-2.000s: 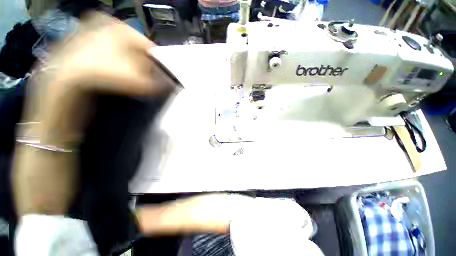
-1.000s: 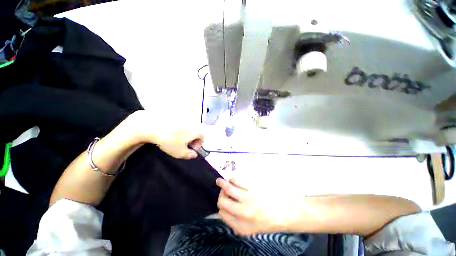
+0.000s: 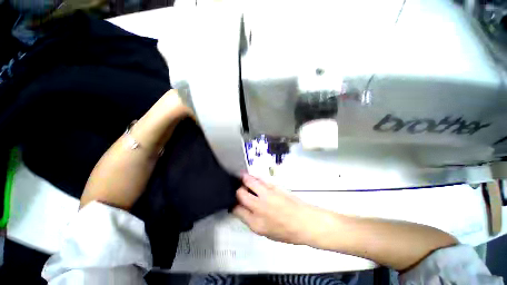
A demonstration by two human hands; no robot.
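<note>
The black garment (image 3: 72,122) covers the left of the white table, and a narrower part of it reaches toward the needle area (image 3: 260,153) of the brother machine (image 3: 389,106). My left hand (image 3: 177,108) lies on the garment left of the machine head; its fingers are hidden or blurred, so its grip cannot be told. My right hand (image 3: 267,211) pinches the garment's right edge just in front of the needle area. The white thread tension knob (image 3: 318,134) is on the head front.
A tan strip (image 3: 493,207) lies at the table's right end. A bright green edge (image 3: 9,186) shows at the far left. The table's front edge (image 3: 222,271) has printed scale marks, with striped cloth below it.
The view is closer to the machine head. The garment edge has moved up to the needle area with my right hand. My left hand has moved away from my right hand, further back.
</note>
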